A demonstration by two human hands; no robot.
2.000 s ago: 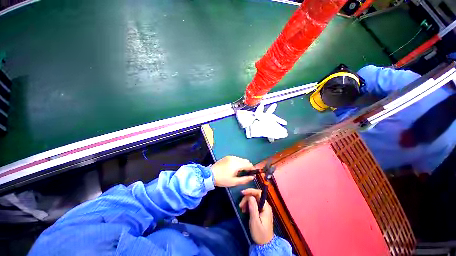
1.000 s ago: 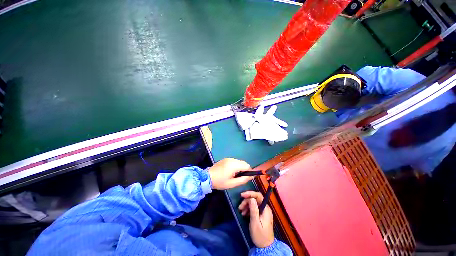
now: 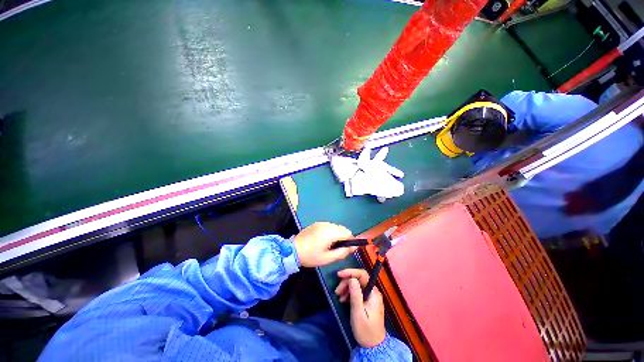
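Observation:
Side cutters [image 3: 381, 245] with black handles and orange-red near the joint lie over the left edge of the orange-brown slotted tray [image 3: 519, 247], their handles spread apart. My bare left hand [image 3: 325, 244] grips one handle. My bare right hand [image 3: 367, 311] holds the other handle, lower down. A small pale piece or glint shows at the jaws; I cannot tell which. A flat red pad [image 3: 466, 290] lies on the tray. White gloves [image 3: 368, 175] lie crumpled on the green bench [image 3: 321, 201], away from my hands.
A wide green conveyor [image 3: 141, 106] with a pale metal edge runs behind the bench. A red-wrapped post [image 3: 402, 78] rises at its edge. A person's blue sleeve [image 3: 551, 109] is beyond, beside a round black thing with a yellow rim [image 3: 476, 127]. A clear guard stands by the tray.
The cutters have turned slightly and their handles show more fully, spread wider than two seconds ago. The dark slotted thing at the conveyor's left has moved almost out of view. The gloves have not moved.

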